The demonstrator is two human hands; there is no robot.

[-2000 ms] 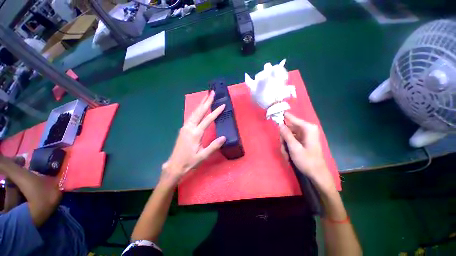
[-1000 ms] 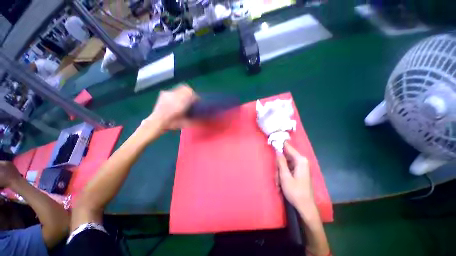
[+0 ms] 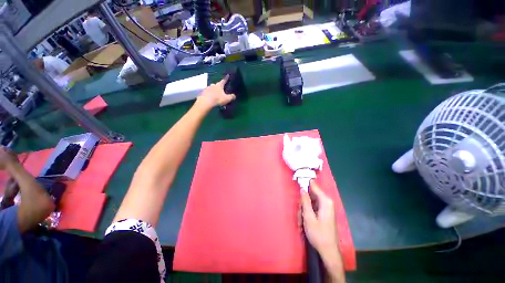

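Observation:
My left hand (image 3: pixel 215 95) is stretched far forward over the green bench, its fingers on a black device (image 3: pixel 235 84) that stands near the white sheet. The hand hides part of the device. My right hand (image 3: pixel 320 215) holds the padded hammer by its black grip (image 3: pixel 314 260). The hammer's white cloth-wrapped head (image 3: pixel 303 153) lies over the right part of the red foam mat (image 3: pixel 243 204), pointing away from me.
A second black device (image 3: pixel 291 83) stands beside a white sheet (image 3: pixel 335 73). Another white sheet (image 3: pixel 184 89) lies left of my left hand. A white fan (image 3: pixel 462 157) stands at right. At left are a parts box (image 3: pixel 71 157), red foam and a neighbour's arm (image 3: pixel 30 190).
My left hand has carried the black device off the red mat, forward to the back of the bench. My right hand still holds the hammer. The view has tilted up.

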